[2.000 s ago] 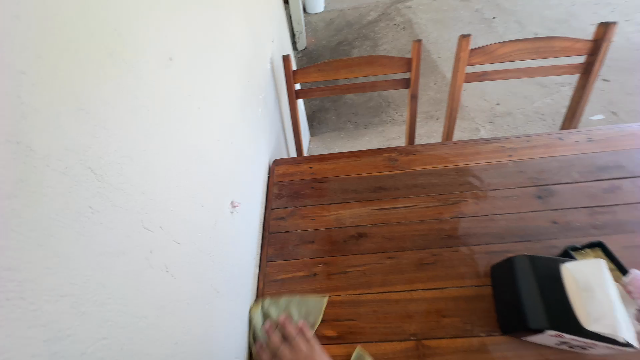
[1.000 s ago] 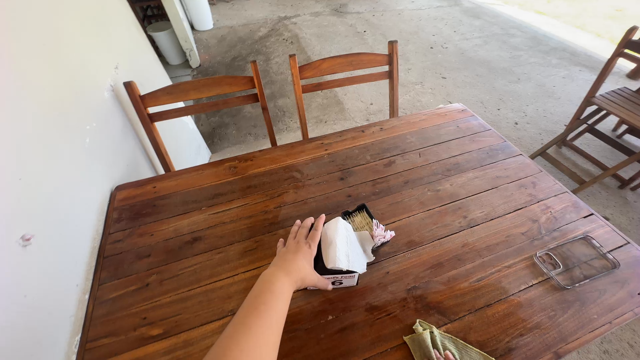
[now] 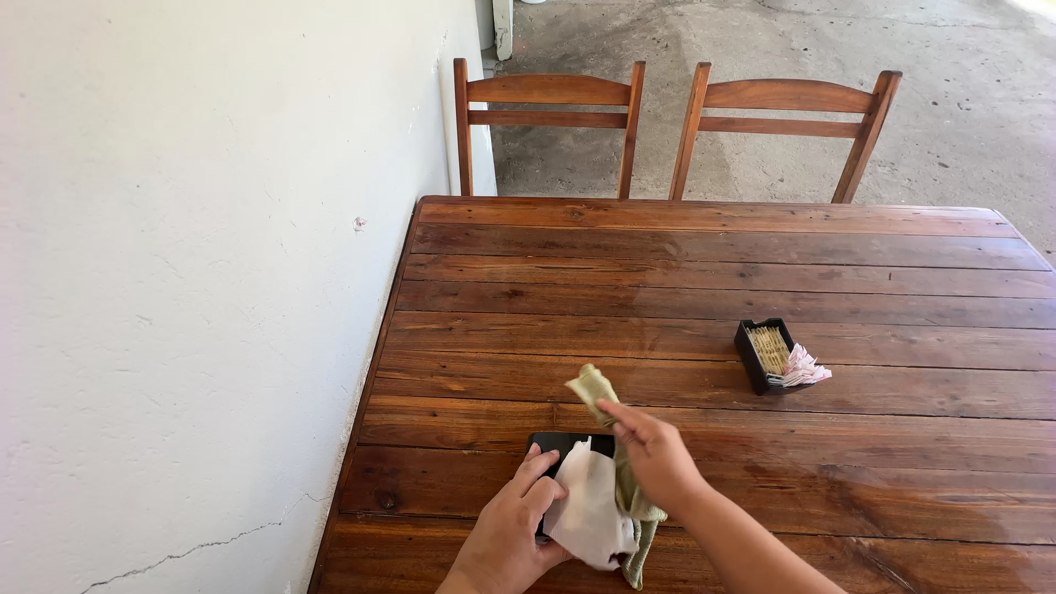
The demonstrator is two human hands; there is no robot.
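My left hand (image 3: 513, 528) holds the left side of a black napkin holder (image 3: 548, 444), with its fingers beside the white paper napkins (image 3: 587, 503). A green cloth (image 3: 627, 474) is gripped in my right hand (image 3: 657, 455); its rolled end sticks up past my fingers and the rest hangs down along the right side of the napkins. Both hands are over the near part of the wooden plank table (image 3: 709, 272). Farther right on the table stands a small black box (image 3: 749, 363) with tan packets (image 3: 769, 350) and pink-and-white packets (image 3: 802, 368).
A white wall (image 3: 206, 272) with a crack runs along the table's left edge. Two wooden chairs, one at left (image 3: 549, 89) and one at right (image 3: 788, 96), stand beyond the far edge, on a concrete floor (image 3: 949, 140).
The napkin holder has moved left, away from the packet box it stood against. My right hand has come to the holder with the cloth. The view has swung left since one second ago.
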